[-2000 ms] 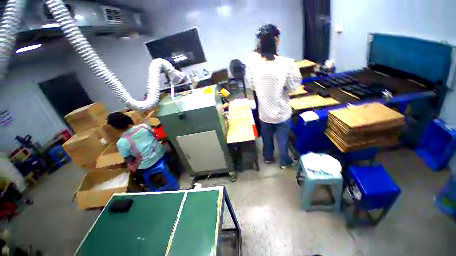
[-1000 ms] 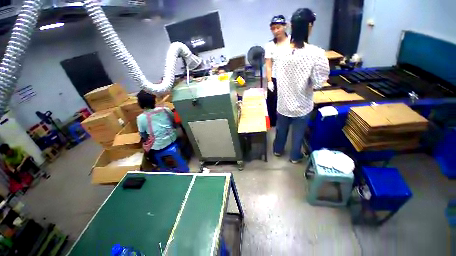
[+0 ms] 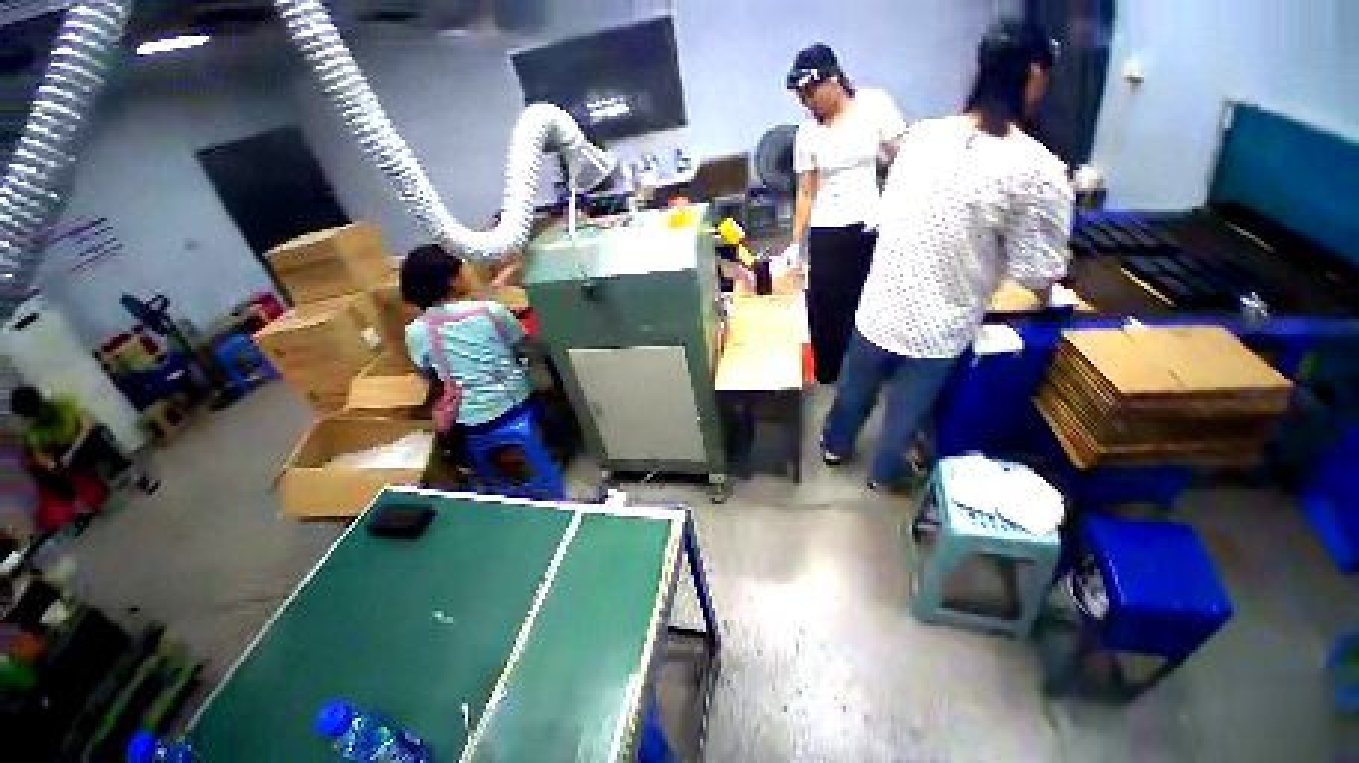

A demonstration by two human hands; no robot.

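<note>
Neither of my hands is in the picture. Nearest in front of me is a green-topped worktable [image 3: 403, 641] with a pale dividing strip and metal legs. A small dark case [image 3: 401, 519] lies near its far left corner. A clear water bottle with a blue cap [image 3: 365, 733] is at the near edge, cut off by the frame. A second blue-capped bottle [image 3: 158, 748] shows at the bottom left, also cut off.
A grey-green cabinet machine [image 3: 634, 350] stands beyond the table, beside a side table [image 3: 762, 350]. A person sits by cartons [image 3: 321, 350]. Two people stand near the flatbed machine [image 3: 1192, 268]. Brown sheets [image 3: 1170, 380], a grey-green stool [image 3: 987, 544] and a blue stool [image 3: 1155, 581] are right.
The view has shifted, bringing the bottles into view. The person in the dotted top has moved right and leans toward the flatbed machine. The person in the cap has come forward beside the side table.
</note>
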